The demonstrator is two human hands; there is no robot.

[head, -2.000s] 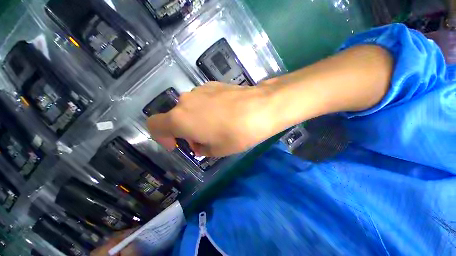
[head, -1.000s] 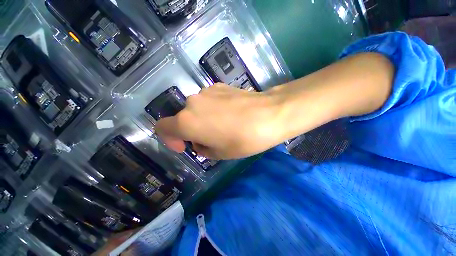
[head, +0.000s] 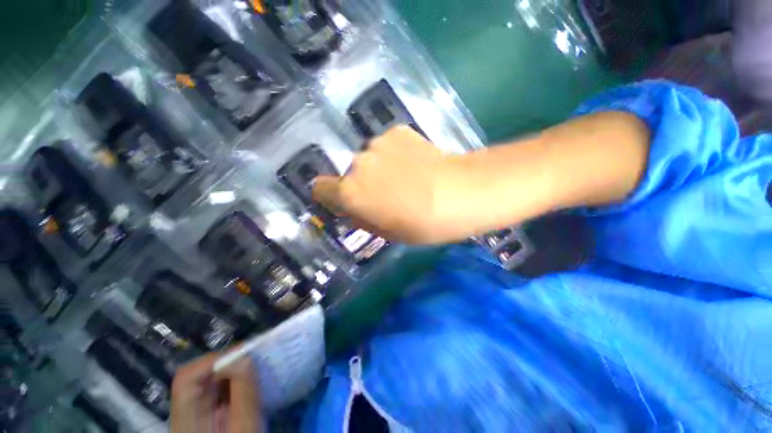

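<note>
Black handheld terminals lie in pockets of a clear blister tray (head: 245, 161). My right hand (head: 406, 190) reaches in from the right with bent fingers. Its fingertips are over or on one terminal (head: 300, 169) in the near row and hide part of it. A white label-like patch (head: 364, 243) shows on that terminal's lower end. Whether the fingers hold anything is hidden. My left hand (head: 222, 393), cut off by the bottom edge, pinches a folded white label sheet (head: 292, 355) with faint print. The picture is blurred.
Another terminal (head: 381, 108) lies above my right hand, and several more lie to the left, some with orange spots. A small white piece (head: 222, 197) lies on the tray. The green mat (head: 474, 59) is at the top. My blue smock (head: 525, 347) fills the lower right.
The view has shifted, so the tray's contents appear further right. My right fingertips have drawn back, uncovering more of the terminal and the white patch. More of my left hand shows.
</note>
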